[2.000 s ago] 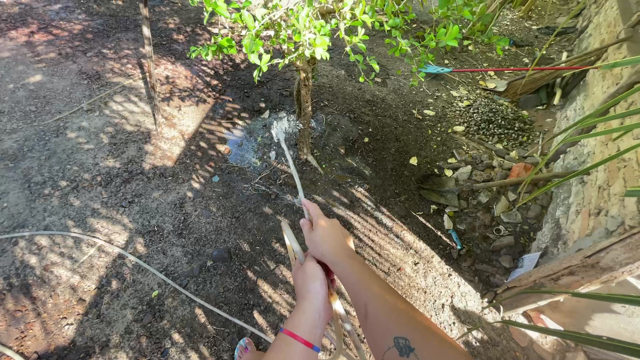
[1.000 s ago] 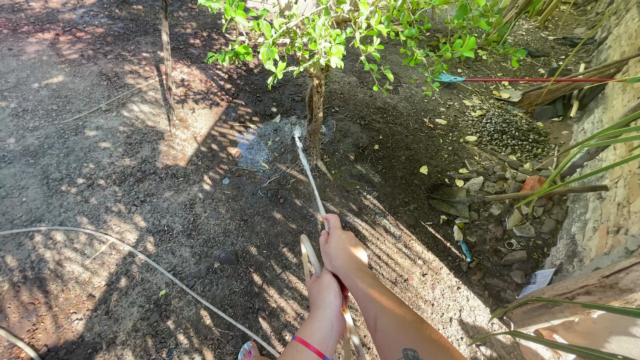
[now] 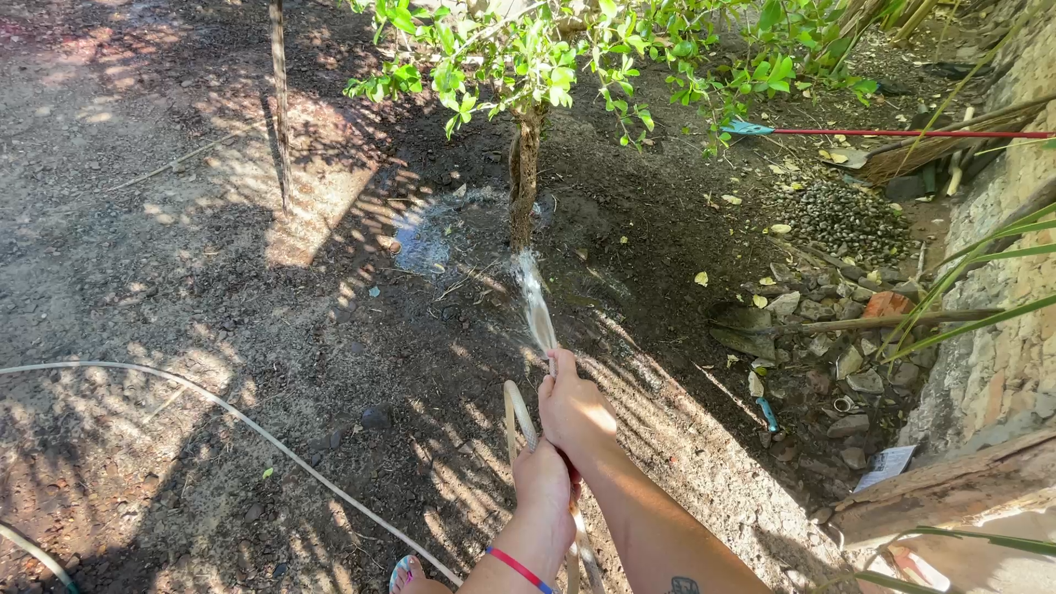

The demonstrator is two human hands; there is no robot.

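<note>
My right hand [image 3: 577,412] is closed on the outlet end of a pale garden hose, its thumb at the mouth. A stream of water [image 3: 536,301] fans out from there onto the soil at the base of a small tree's trunk [image 3: 525,177]. Just below and left, my left hand [image 3: 543,487] grips looped lengths of the hose [image 3: 521,417]; its fingers are partly hidden. A red and blue band circles the left wrist. Shallow water [image 3: 425,239] lies on the dirt left of the trunk.
More hose [image 3: 272,441] curves over the ground at left, near a thin upright stake [image 3: 280,107]. At right are a red-handled tool [image 3: 874,133], a shovel [image 3: 742,330], a gravel pile [image 3: 846,219], loose stones [image 3: 866,381] and a rough wall [image 3: 982,346]. Leafy branches [image 3: 528,62] overhang the trunk.
The narrow jet has become a wider, shorter-looking stream. It now lands at the trunk's foot, where before it struck left of the trunk. Both hands still hold the hose.
</note>
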